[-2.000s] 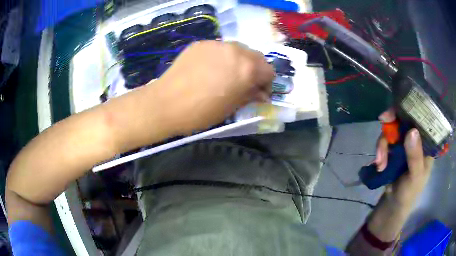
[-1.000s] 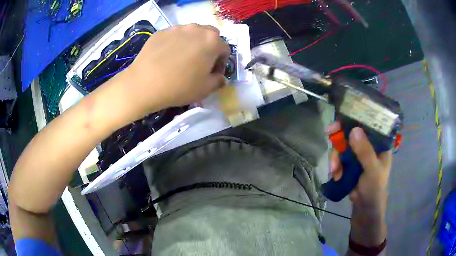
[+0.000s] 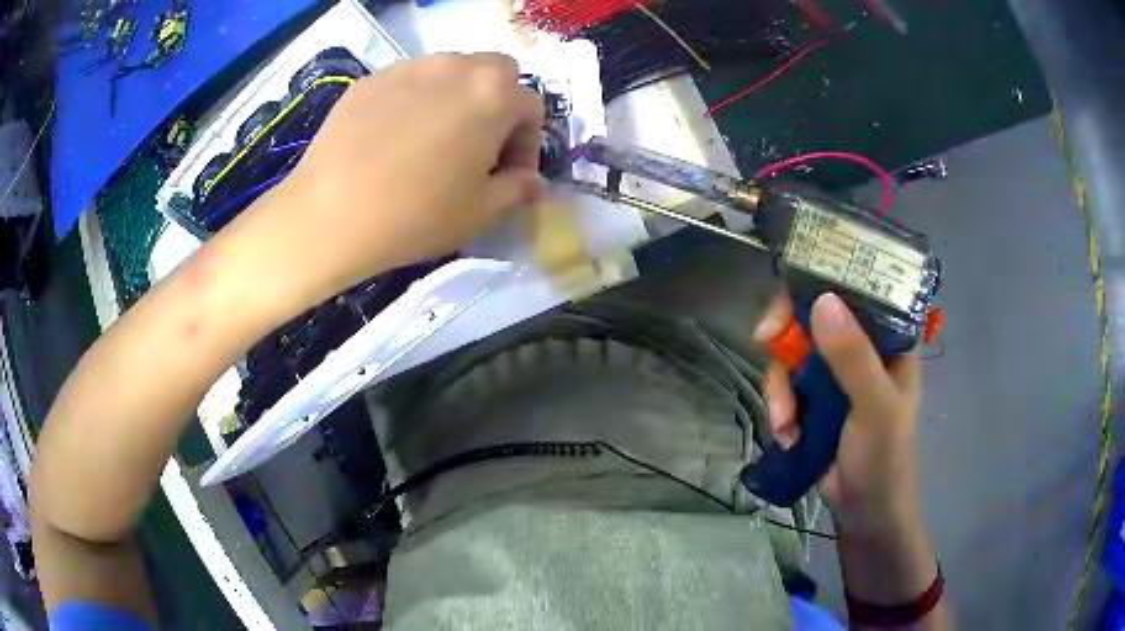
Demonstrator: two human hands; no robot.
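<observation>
My right hand [image 3: 851, 394] is wrapped around the dark grip of the soldering gun [image 3: 851, 256], with fingers by its orange trigger. The gun's barrel points left and its tip is at the right end of the white power strip housing [image 3: 592, 86], just right of my left hand. My left hand [image 3: 432, 148] reaches over the housing, fingers bent down at its right end; what the fingertips hold is hidden. Black socket modules [image 3: 253, 130] with a yellow-green wire and a blue wire show left of the hand. More black modules lie below my forearm.
A white plastic panel [image 3: 370, 351] lies tilted near my lap. A blue sheet [image 3: 185, 74] with small circuit boards is at upper left. Red wires [image 3: 574, 12] and black wires lie at the top. A coiled black cord [image 3: 531, 450] crosses my lap.
The soldering gun has moved left, bringing its tip to the housing's right end. The housing has turned and shifted left in view. My left hand stays over its right end.
</observation>
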